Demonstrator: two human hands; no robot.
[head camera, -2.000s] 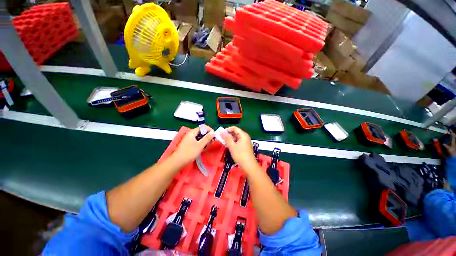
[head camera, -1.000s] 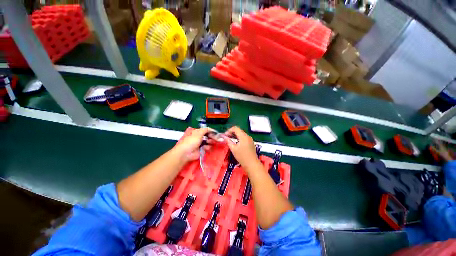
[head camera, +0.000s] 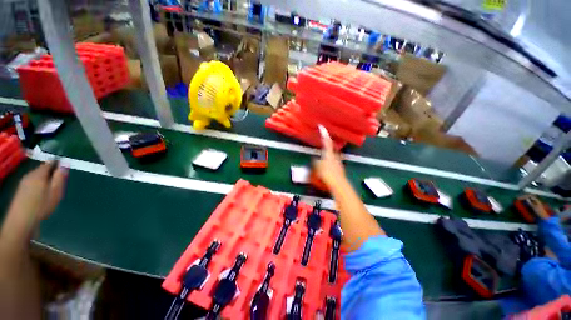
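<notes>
My left hand (head camera: 39, 194) is at the far left above the belt, blurred; a dark bit shows at its fingertips, but I cannot tell what it is. My right hand (head camera: 327, 164) reaches over the belt, one finger pointing up with a small white spot at its tip. It partly hides an orange-rimmed box (head camera: 317, 183); I cannot tell whether it grips anything. The red foam tray (head camera: 241, 215) lies in front of me with several black watches, one of them (head camera: 196, 276) at its left side.
White lids (head camera: 210, 159) and orange-rimmed boxes (head camera: 253, 157) line the green belt. Behind stand a yellow fan (head camera: 215, 94) and stacked red foam trays (head camera: 341, 100). Grey posts (head camera: 84, 94) rise at left. Another person's blue sleeve (head camera: 543, 275), a dark heap and a box are at right.
My hands were together over the tray with a pale strip; now they are apart, left hand far left, right hand forward over the belt. The view has tilted up.
</notes>
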